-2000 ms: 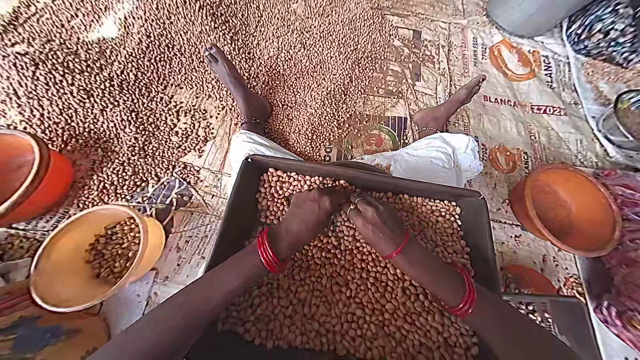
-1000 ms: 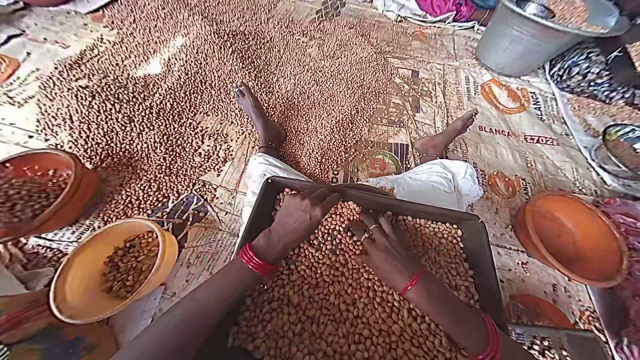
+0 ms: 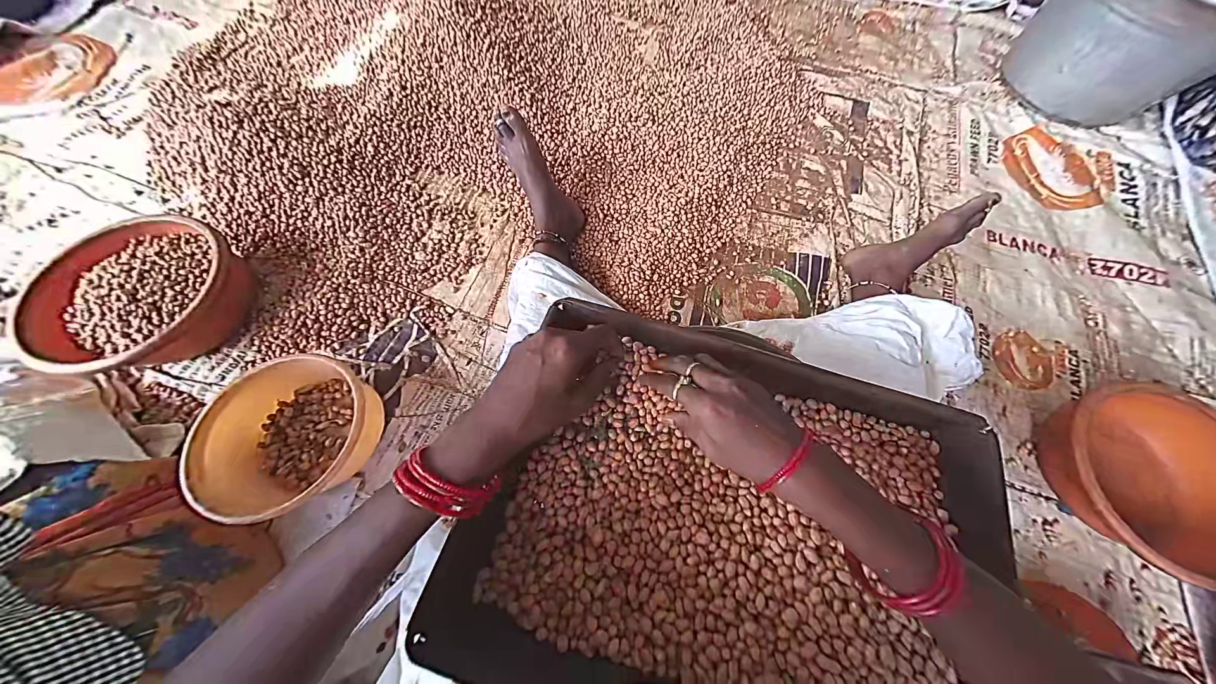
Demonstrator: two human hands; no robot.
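Note:
A black rectangular tray (image 3: 978, 494) of brown shelled nuts or seeds (image 3: 684, 541) lies across my lap, tilted in the view. My left hand (image 3: 560, 375) is at the tray's far left corner, its fingers curled down by the nuts; whether it pinches any is hidden. My right hand (image 3: 727, 408), with rings on its fingers, rests on the nuts near the far edge, just right of the left hand. Its fingers are bent and spread a little, and no held nut shows. Red bangles circle both wrists.
A large heap of nuts (image 3: 456, 171) covers the printed sheet beyond my feet. At left are a red bowl of nuts (image 3: 233, 294) and a yellow bowl (image 3: 214, 456) holding darker pieces. Orange bowls (image 3: 1140, 475) stand at right, a grey bucket (image 3: 1102, 57) at upper right.
The red bowl at left, partly filled a second ago, now shows a larger pile of nuts. My hands are closer together at the tray's far edge. The view has shifted.

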